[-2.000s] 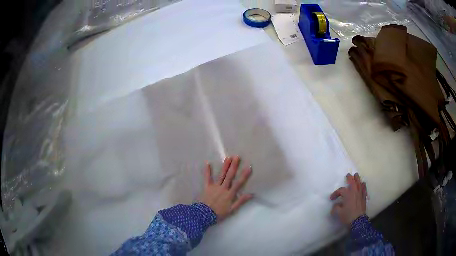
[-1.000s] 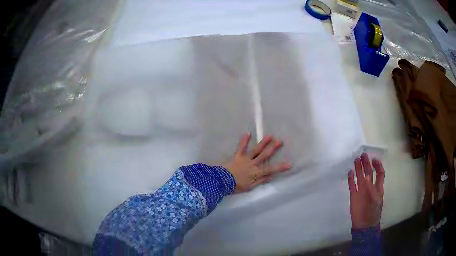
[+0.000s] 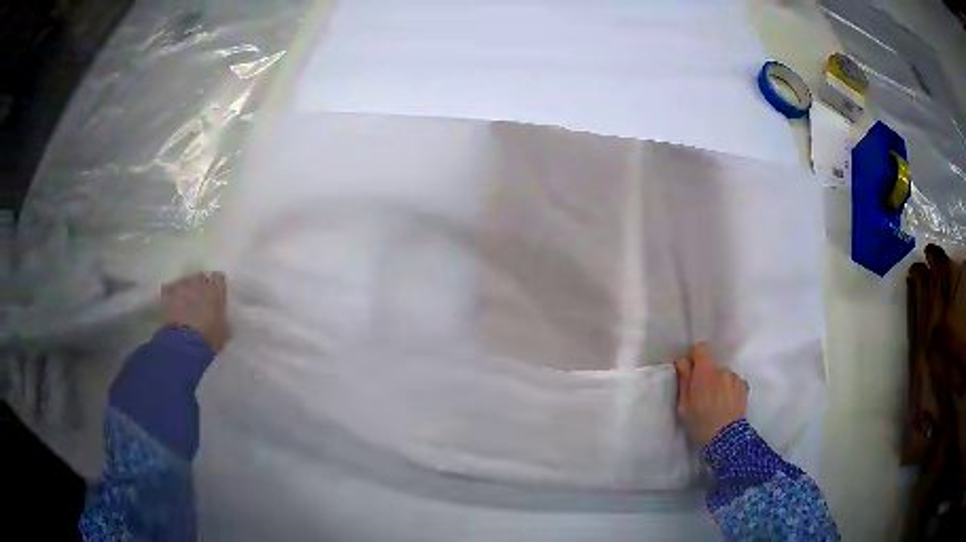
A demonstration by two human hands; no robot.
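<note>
A flat tote bag point(image 3: 572, 254) shows grey-brown through white tissue paper point(image 3: 413, 413), with a pale narrow strip down it. Its looped handles show faintly through the tissue to the left. The near part of the tissue is folded up over the lower part of the bag. My left hand point(image 3: 198, 307) is closed on the tissue at the left side, its fingertips partly hidden. My right hand point(image 3: 712, 392) pinches the folded tissue edge at the bag's lower right.
A blue tape dispenser point(image 3: 881, 201), a blue tape roll point(image 3: 784, 89), a small box point(image 3: 843, 91) with a yellow roll and a barcode sheet point(image 3: 830, 148) lie at the upper right. Brown bags point(image 3: 932, 360) lie at the right edge. Clear polybags point(image 3: 159, 138) lie at the left.
My left hand has moved from the middle of the bag to the left side. My right hand has closed on the tissue. The near tissue has been folded over the bag. The view has shifted.
</note>
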